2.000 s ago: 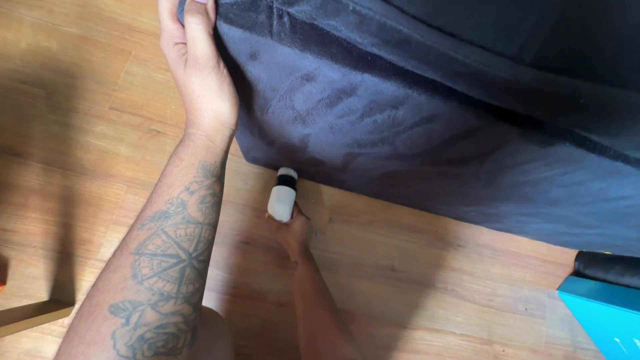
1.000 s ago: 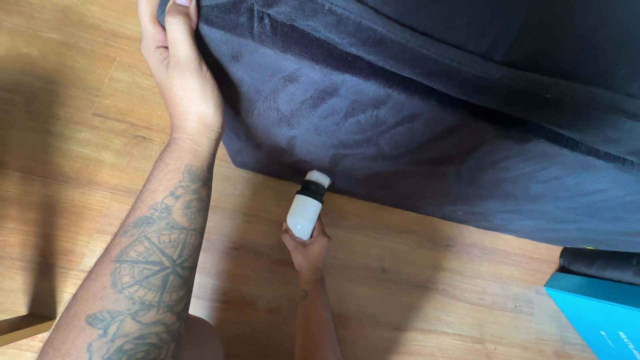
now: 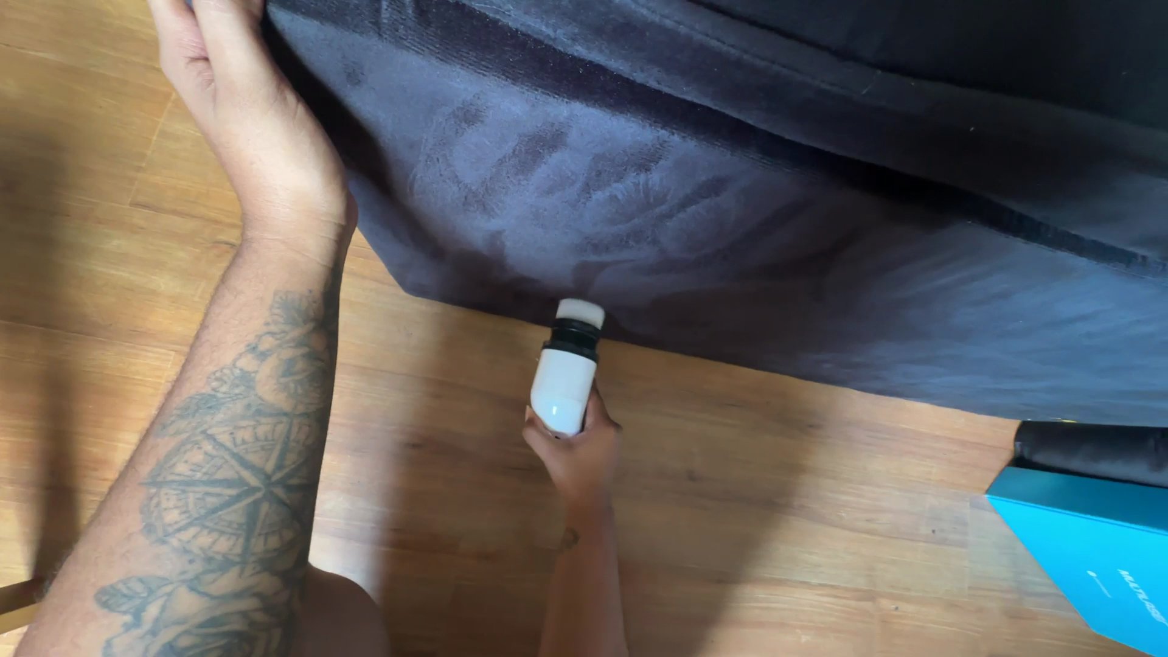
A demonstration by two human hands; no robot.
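Observation:
A dark velvet-covered sofa (image 3: 584, 182) fills the upper part of the view. At its left edge lies my left hand (image 3: 260, 128), holding the side; the fingertips are cut off at the top of the frame. My right hand (image 3: 575, 447) grips a white handheld brush (image 3: 564, 388) with a black collar. Its pale bristle head is at the lower edge of the sofa's fabric side; whether it touches the cloth I cannot tell. Streaky brushed marks show in the velvet above it.
Wooden flooring (image 3: 474, 547) runs below and left of the sofa. A blue box (image 3: 1086, 547) bearing writing stands at the lower right, with a black object (image 3: 1090, 449) behind it. Part of a wooden piece (image 3: 18, 604) shows at the lower left.
The brush in my right hand has shifted a little to the right along the sofa's lower edge. My left hand stays at the sofa's left edge.

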